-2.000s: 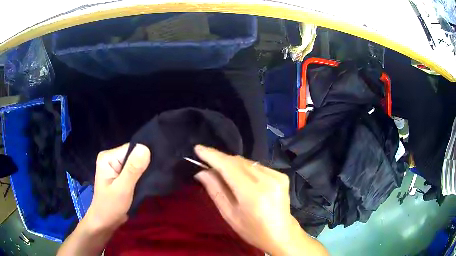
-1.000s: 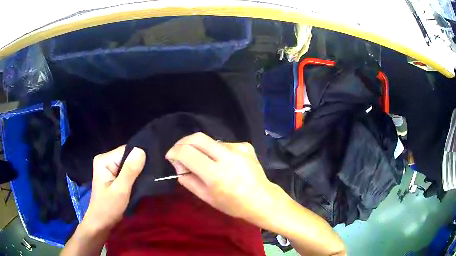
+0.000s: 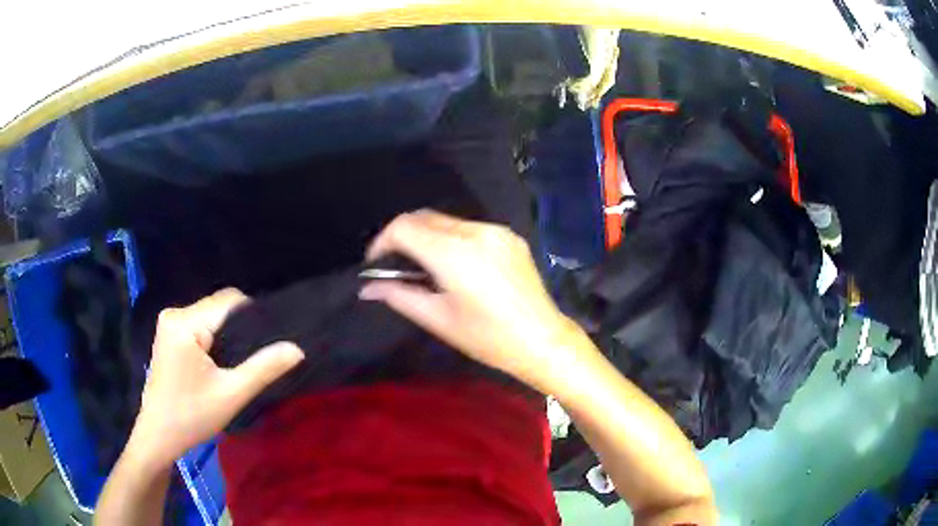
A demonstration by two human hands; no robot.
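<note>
A black garment (image 3: 319,318) lies across my lap, against my red top. My left hand (image 3: 201,360) is at its left edge, thumb on top and fingers partly hidden behind the cloth, holding it. My right hand (image 3: 453,277) is above the cloth and holds a thin silvery pointed tool (image 3: 389,274) between thumb and fingers, its tip pointing left. The tool's exact kind cannot be told. Whether the tip touches the cloth cannot be told.
A white table with a yellow edge (image 3: 463,14) spans the top. Blue crates stand at left (image 3: 72,452) and under the table (image 3: 278,128). A black garment pile (image 3: 720,298) lies at right over a red frame (image 3: 611,164). Green floor (image 3: 802,421) shows below it.
The right hand has moved up and slightly right with the tool. The left hand has shifted slightly left and its thumb is more spread. The cloth now lies flatter and wider between them.
</note>
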